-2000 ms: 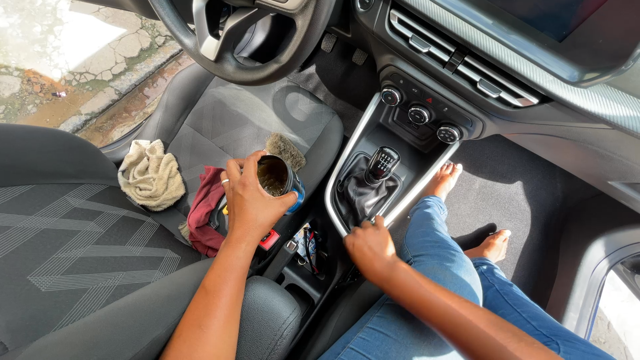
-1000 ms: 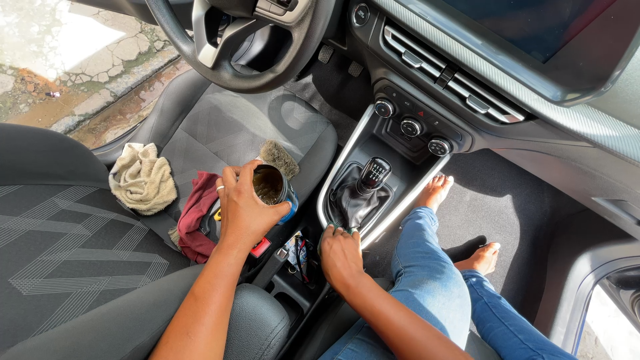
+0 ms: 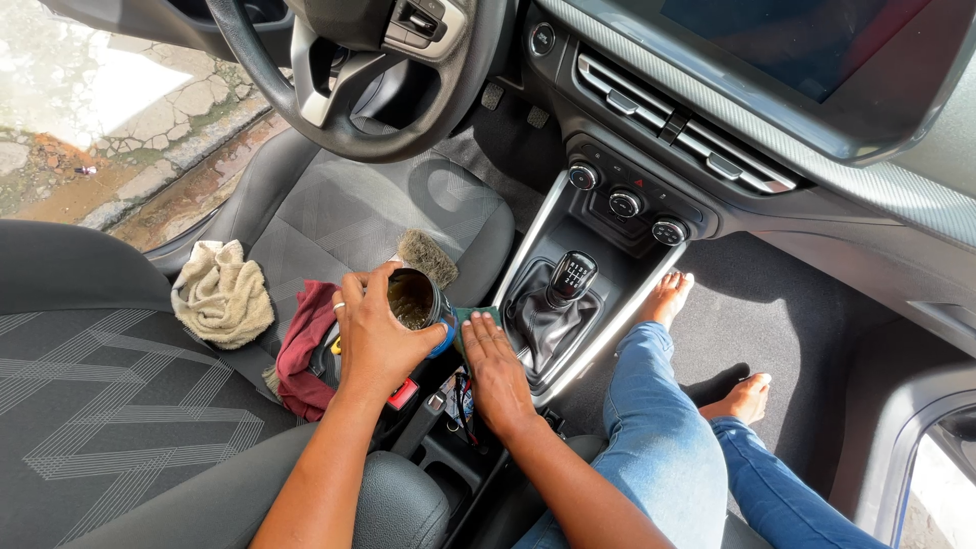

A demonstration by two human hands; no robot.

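Note:
My left hand [image 3: 381, 328] grips an upright open can [image 3: 441, 324] with dark, glossy contents, a ring on one finger. Close on its right, my right hand [image 3: 496, 366] lies over a green scouring pad [image 3: 467, 314], fingers extended together, beside the can and left of the gear shift boot [image 3: 543, 316]. The gear knob [image 3: 573, 274] stands just beyond. On the driver's seat, behind the can, lies a brush with greyish bristles [image 3: 428, 258]. A dark red cloth [image 3: 303, 354] and a crumpled beige cloth [image 3: 221, 297] are left of my left hand.
The steering wheel [image 3: 358, 149] overhangs the driver's seat [image 3: 328, 221]. Between the seats are a red seat belt buckle [image 3: 402, 393], the handbrake lever [image 3: 421, 423] and a padded armrest [image 3: 404, 499]. The dashboard with climate knobs [image 3: 624, 203] rises ahead. Jeans-clad legs [image 3: 663, 427] occupy the passenger side.
My right hand has moved from the base of the gear shift boot to beside the can, with the green pad now showing under its fingers. My left hand keeps hold of the can.

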